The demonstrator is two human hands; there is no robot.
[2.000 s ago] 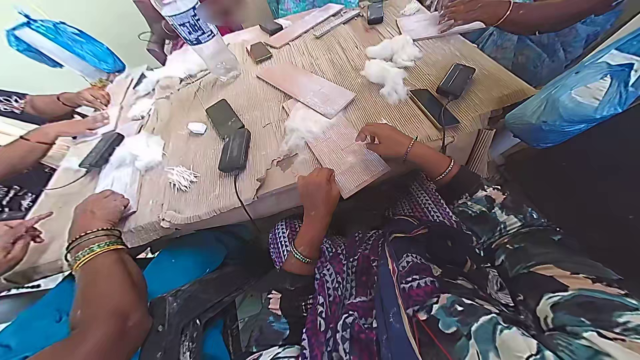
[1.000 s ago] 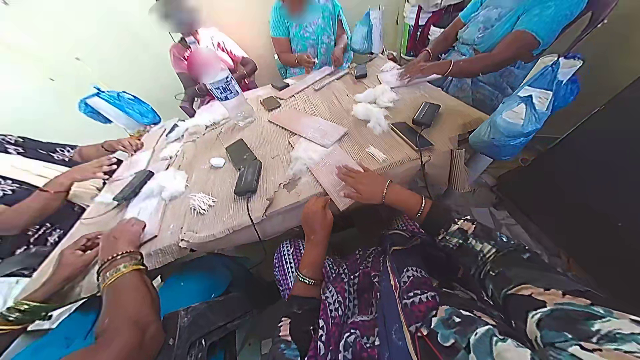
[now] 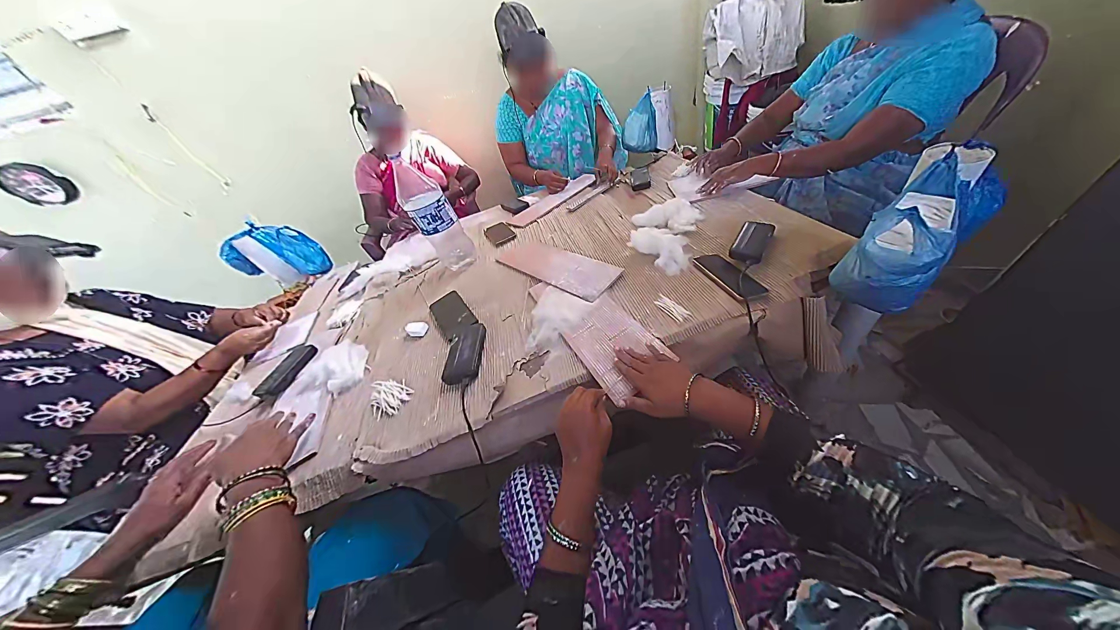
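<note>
My left hand is at the near end of a pale, pinkish ribbed board, its fingers drawn together; whether anything is between them cannot be told. My right hand lies flat on the board's near right part, fingers spread. White cotton fluff sits at the board's far left side. Thin white cotton sticks or wicks lie in a small pile just right of the board. Beyond is another pale board, lying flat.
Corrugated sheeting covers the table. On it are a phone, a corded black device, cotton tufts, a wick pile and a plastic bottle. Co-workers' hands work at left and across. Blue bags hang at right.
Two seconds ago my right hand's fingers were bunched over the board; now they lie flat and spread on it. My left hand stays by the near edge. The view has tilted up.
</note>
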